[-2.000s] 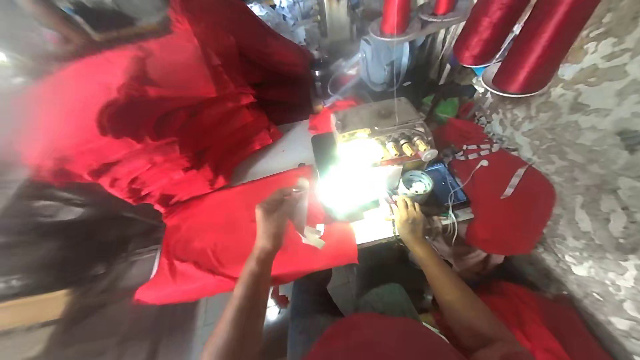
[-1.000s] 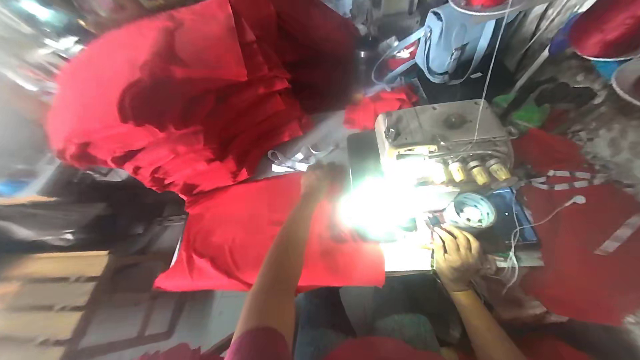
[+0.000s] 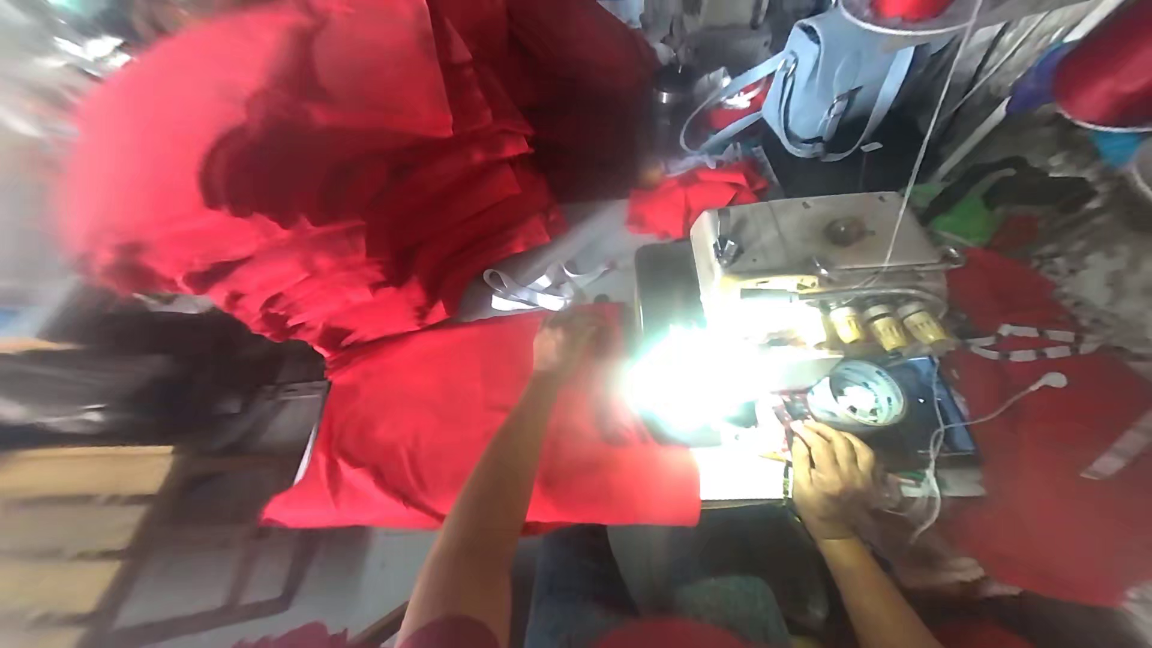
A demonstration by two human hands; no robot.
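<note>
My left hand (image 3: pixel 565 340) rests on the far edge of a red fabric piece (image 3: pixel 432 423), close to some white strips (image 3: pixel 531 290); glare and blur hide what its fingers do. My right hand (image 3: pixel 830 477) lies at the front right of the sewing machine (image 3: pixel 810 243), its fingertips at a small dark item (image 3: pixel 794 409) that I cannot make out. Just beyond those fingers is a round tin (image 3: pixel 859 394) with small things inside. A very bright lamp glare (image 3: pixel 688 387) covers the machine's needle area. Yellow tension knobs (image 3: pixel 886 326) line the machine's front.
A large heap of red fabric (image 3: pixel 360 162) fills the upper left. Behind the machine sits a light blue bag (image 3: pixel 823 85). Red thread cones (image 3: pixel 1111 76) stand at the upper right, with thread running down. Earphones (image 3: pixel 1051 381) and more red cloth (image 3: pixel 1053 504) lie at the right.
Two seconds ago my left hand held a white strip above the red fabric; now it is at the fabric's far edge, and white strips lie beyond it. The view has shifted.
</note>
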